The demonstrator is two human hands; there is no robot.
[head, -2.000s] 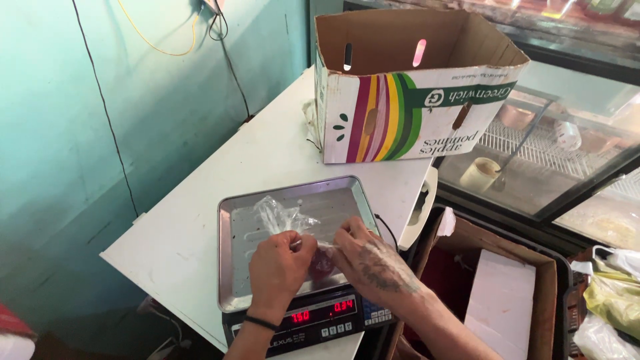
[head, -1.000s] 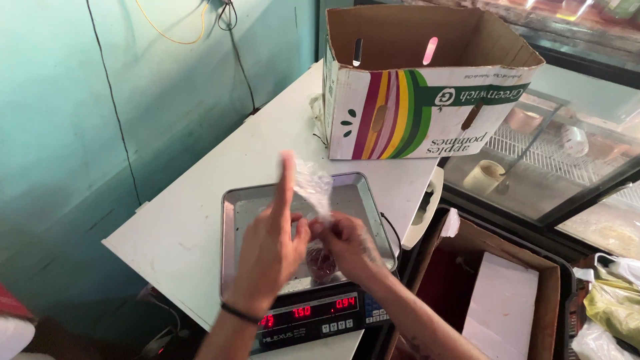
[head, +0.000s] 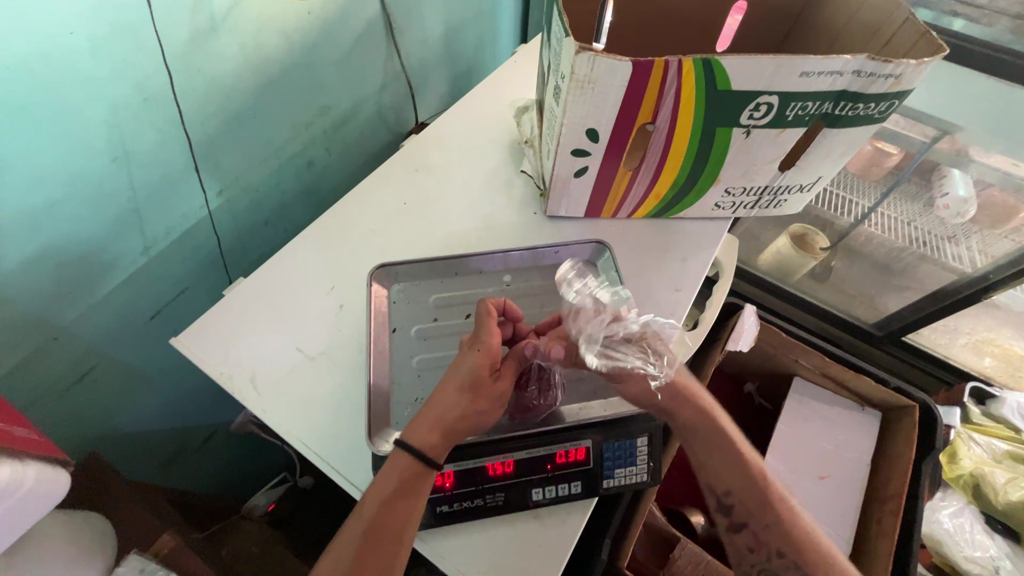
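My left hand (head: 478,376) and my right hand (head: 588,352) meet over the steel pan (head: 424,320) of a Milexus digital scale (head: 536,472). Between them, their fingers pinch the gathered neck of a clear plastic bag (head: 540,390) with dark red contents, low over the pan's front part. The loose, crumpled top of the bag (head: 616,332) spreads over my right hand and hides part of it. Red digits glow on the scale's display.
An upside-down-printed cardboard apple box (head: 672,144) stands at the back of the white table (head: 312,328). Right of the table are a glass display case (head: 864,240), an open carton (head: 896,480) holding a white panel, and plastic bags (head: 984,464).
The loose top of the bag stood up between my hands and now lies over my right hand. My left hand's raised index finger has come down to the bag's neck.
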